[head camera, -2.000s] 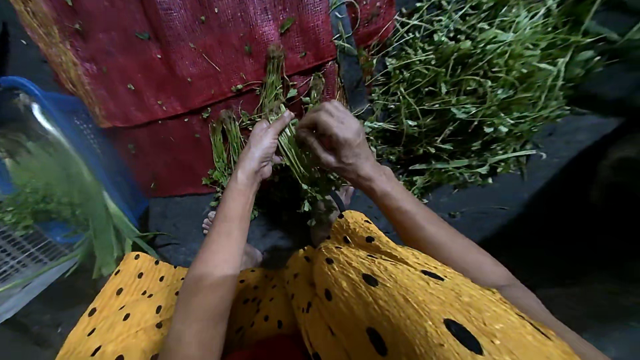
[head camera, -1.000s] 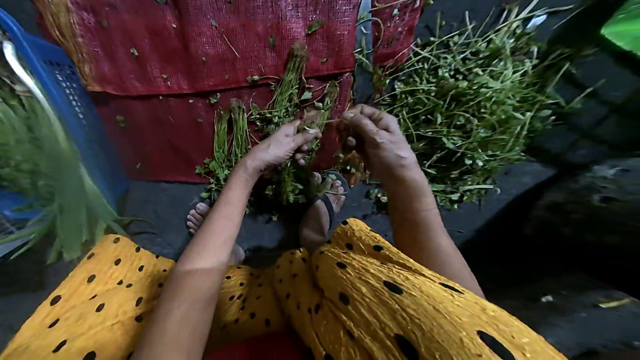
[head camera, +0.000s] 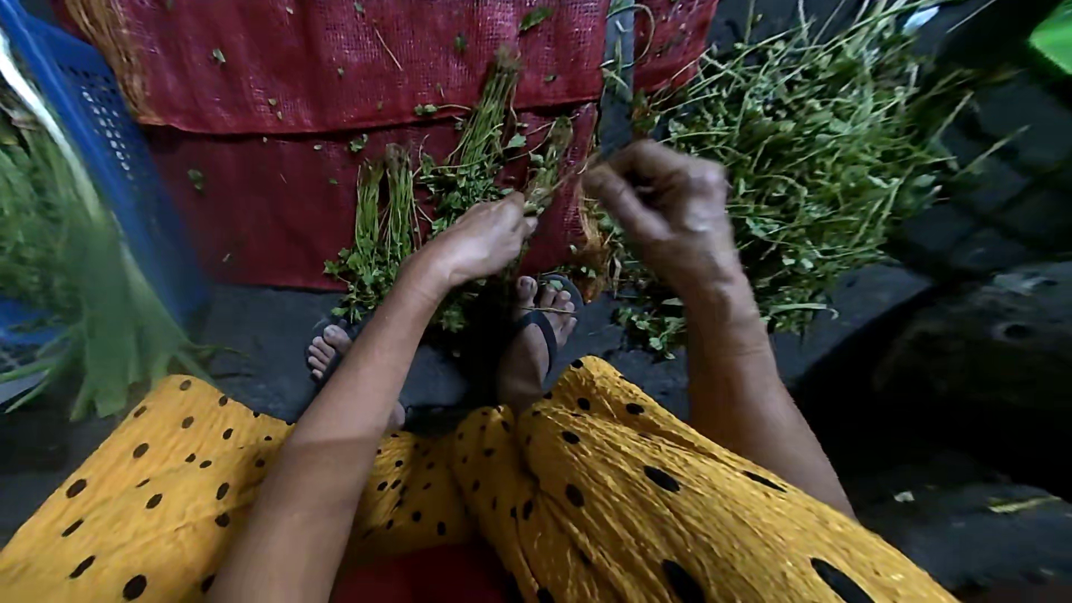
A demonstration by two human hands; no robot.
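My left hand is closed around a small bunch of leafy green herbs, whose root ends point up and away. Just right of it, my right hand is raised with curled fingers near the bunch's stems; a thin strand seems to lie at its fingertips, too blurred to tell whether it is held. Bundles of herbs lie on the red mesh sack left of my left hand, and another bundle lies just beyond it. A loose heap of green herbs spreads behind and right of my right hand.
A blue plastic basket stands at the left, with long green leaves hanging over its side. My sandalled feet are on the dark ground below my hands. A dark rounded object is at the right. Something bright green shows at the top right corner.
My hands were close together at the bunch two seconds ago; my right hand has since moved away to the right. My left hand keeps hold of the bunch. The view has shifted slightly.
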